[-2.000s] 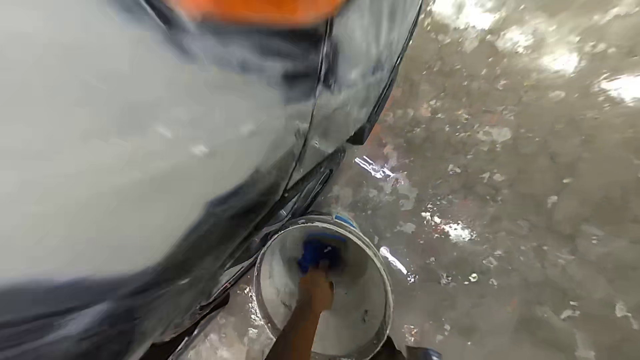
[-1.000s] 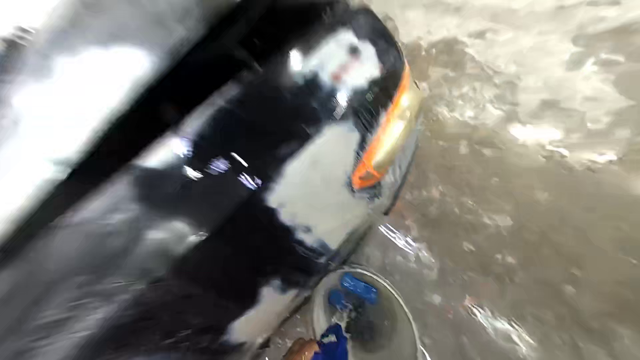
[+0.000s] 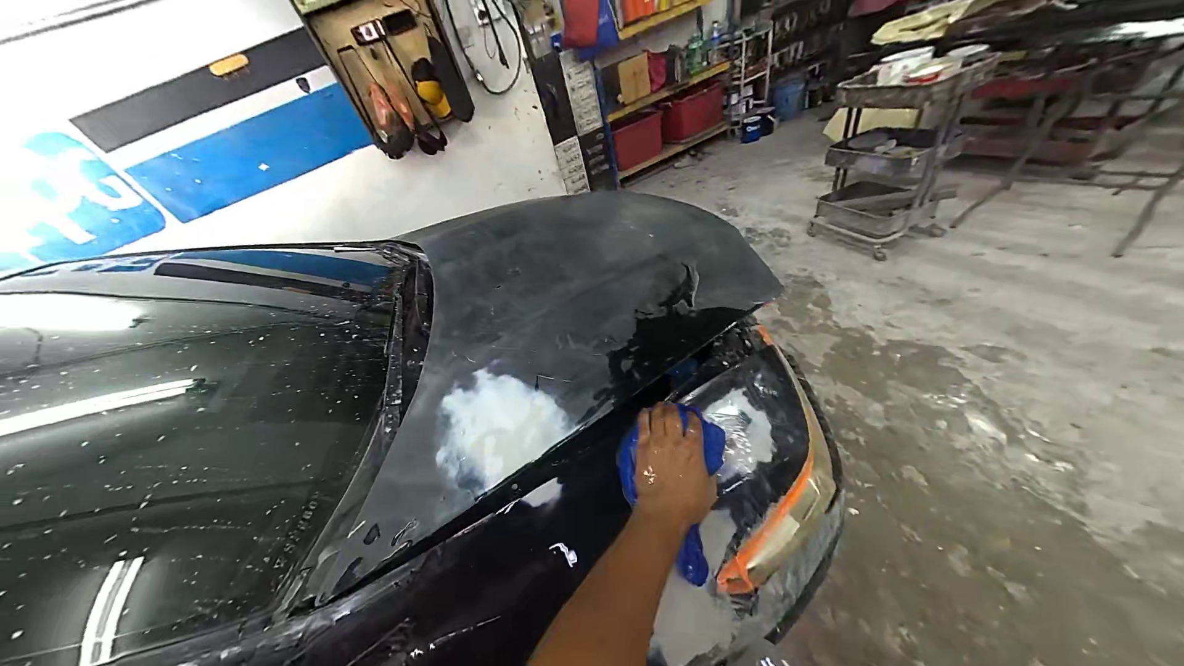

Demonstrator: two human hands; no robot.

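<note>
My left hand (image 3: 674, 472) presses a wet blue cloth (image 3: 692, 555) onto the dark front fender of a car (image 3: 546, 564), close to the headlight. The cloth bunches around the fingers and hangs below the wrist. Beside it the paintwork has pale, sanded-looking patches (image 3: 743, 433). Orange and tan masking tape (image 3: 791, 523) edges the lamp area. Along the fender gap lies the dull grey hood (image 3: 555, 287), bearing a whitish patch (image 3: 499, 427). My right hand is not in view.
The wet windshield (image 3: 185, 444) is at the left. Concrete floor (image 3: 980, 444) with wet stains lies to the right. A metal cart (image 3: 879, 153) on casters stands behind, near shelves with red bins (image 3: 694, 111). Tools hang on a wall board (image 3: 398, 74).
The hand with the blue cloth was inside a bucket two seconds before and is now on the fender. The bucket is out of view. The view has swung up.
</note>
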